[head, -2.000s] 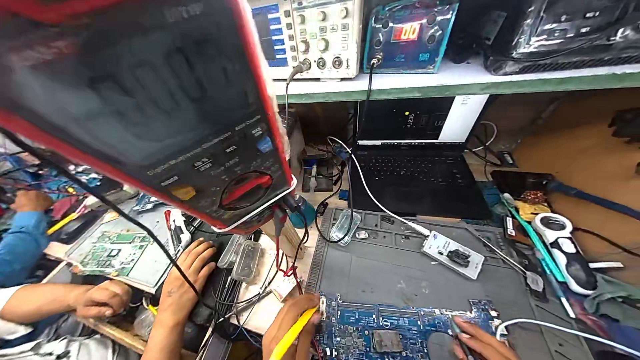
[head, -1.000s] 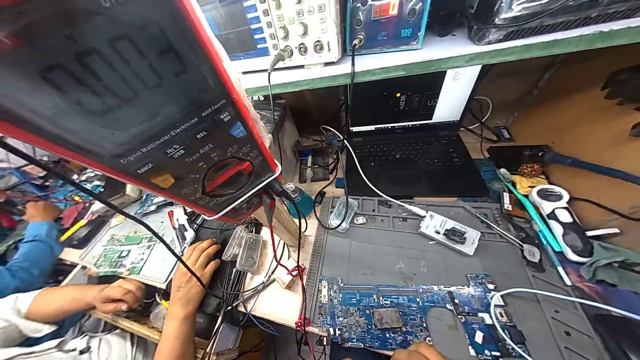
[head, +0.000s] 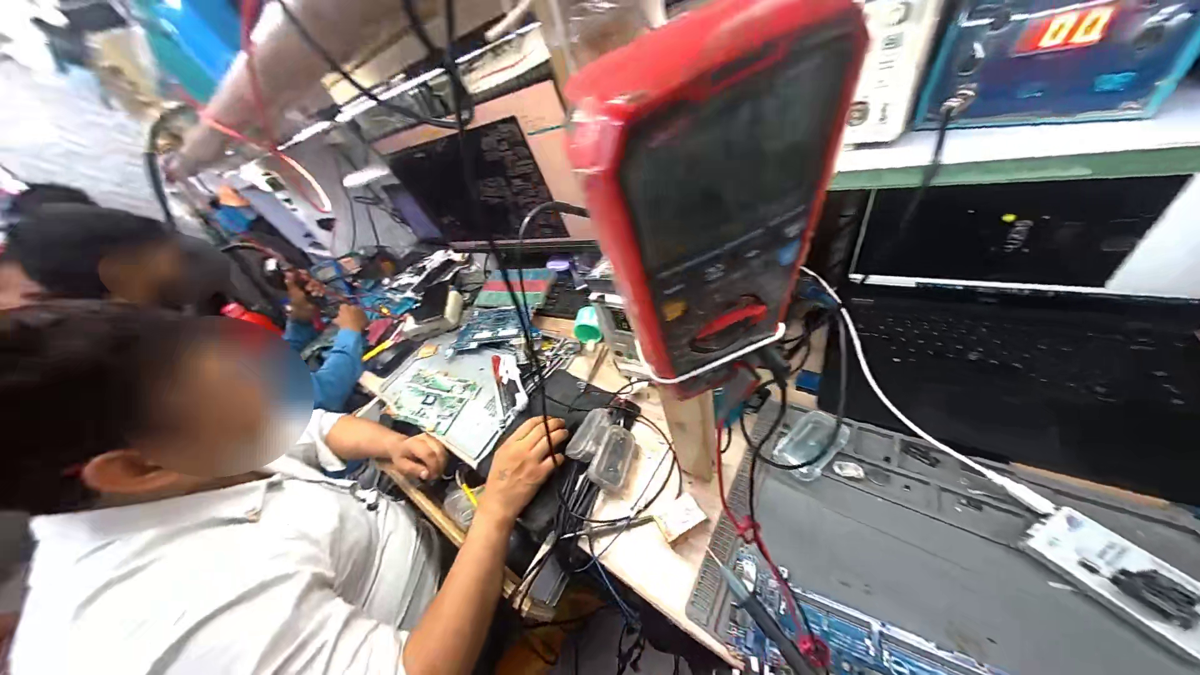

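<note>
Neither of my hands shows at this moment. At the bottom right a blue laptop motherboard (head: pixel 844 637) lies on the grey work mat (head: pixel 900 553), partly cut off by the lower edge. A dark multimeter probe (head: pixel 764 623) slants over the board's left end, with red and black leads beside it; whether a hand holds it is out of view. The red-cased digital multimeter (head: pixel 722 197) stands high in front, bound with a white tie near a wooden post (head: pixel 691 436).
A co-worker in a white shirt (head: pixel 234 572) sits at the left, one hand on a black object. Near that person lies a green circuit board (head: pixel 431 398). A laptop (head: pixel 1022 366) stands behind the mat, clear plastic boxes (head: pixel 614 457) beside the cables, and instruments on the shelf (head: pixel 1012 169).
The view has swung left, bringing the co-worker into sight. Two seconds ago my hands were at the blue board, one with a yellow-handled tool; now both are out of view.
</note>
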